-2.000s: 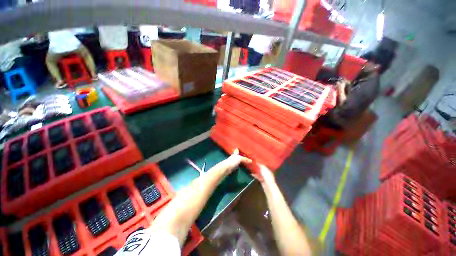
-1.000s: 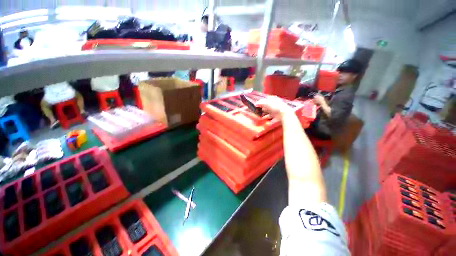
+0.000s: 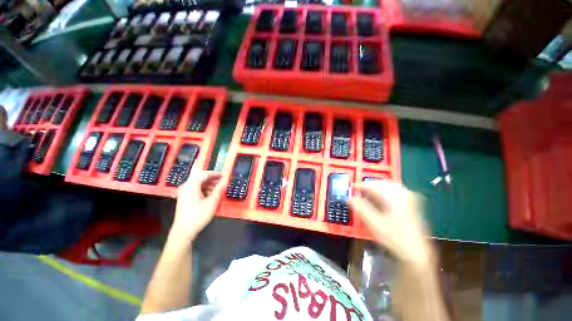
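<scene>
A red foam phone tray (image 3: 285, 214) lies on the green belt in front of me, with black keypad phones (image 3: 303, 192) in two rows of pockets. My right hand (image 3: 386, 204) is blurred over its near right corner and partly hides the phone there; whether it grips that phone cannot be told. My left hand (image 3: 199, 195) is at the tray's near left corner, fingers loosely curled and no object visible in it. A thin pair of tweezers (image 3: 442, 162) lies on the belt to the right of the tray.
Another red phone tray (image 3: 132, 139) lies left, a third (image 3: 313, 88) behind. A black parts tray (image 3: 147, 47) is at the back left. A red tray stack (image 3: 542, 163) stands right. A person's dark sleeve (image 3: 31, 194) shows at far left, above a red stool (image 3: 116, 241).
The view has swung left, from the tray stack to the phone trays. My right hand, earlier holding a phone over the stack, is now over the front tray. My left hand has come back into view.
</scene>
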